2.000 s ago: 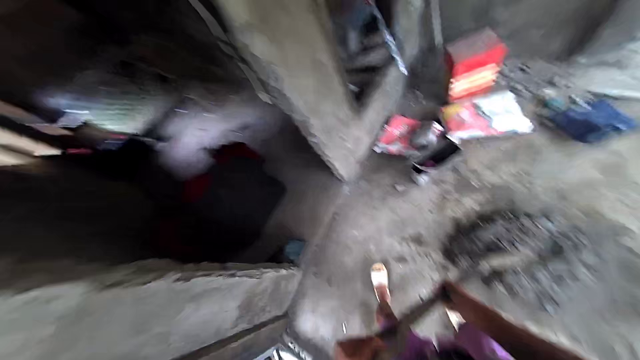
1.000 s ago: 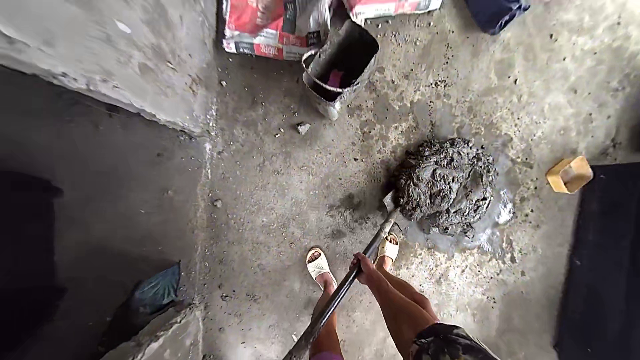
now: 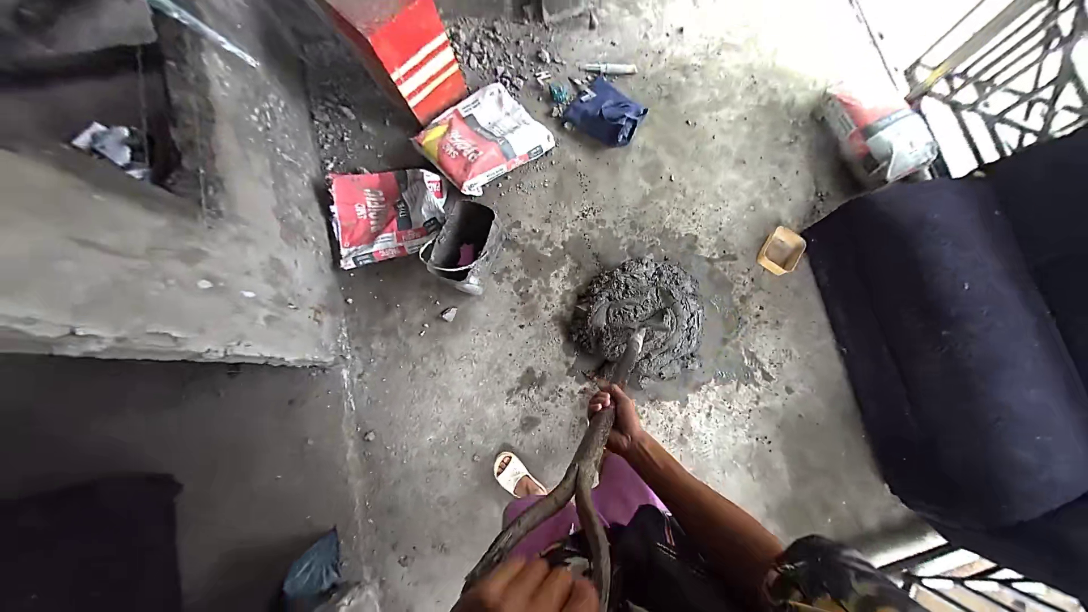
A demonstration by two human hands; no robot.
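A shovel with a forked wooden handle (image 3: 586, 459) runs up from the bottom of the view. Its blade is sunk in a round heap of wet grey mortar (image 3: 650, 297) on the concrete floor. My right hand (image 3: 616, 416) grips the shaft just below the heap, fingers wrapped round it. At the bottom edge my left hand (image 3: 527, 586) is curled over the handle's fork end, blurred and partly cut off. Left of the heap stands a dark bucket (image 3: 463, 246) with a small pink patch inside.
Two cement bags (image 3: 387, 212) lie beside the bucket, with a dark blue bag (image 3: 605, 112) beyond. A yellowish tub (image 3: 781, 251) sits near a dark sofa-like piece (image 3: 943, 340) on the right. Another bag (image 3: 884, 136) stands by a metal grille (image 3: 1003, 76). A rough concrete wall (image 3: 170, 263) edges the left.
The shovel's blade was at the heap's lower left edge a second ago and is now in the heap. The view has shifted.
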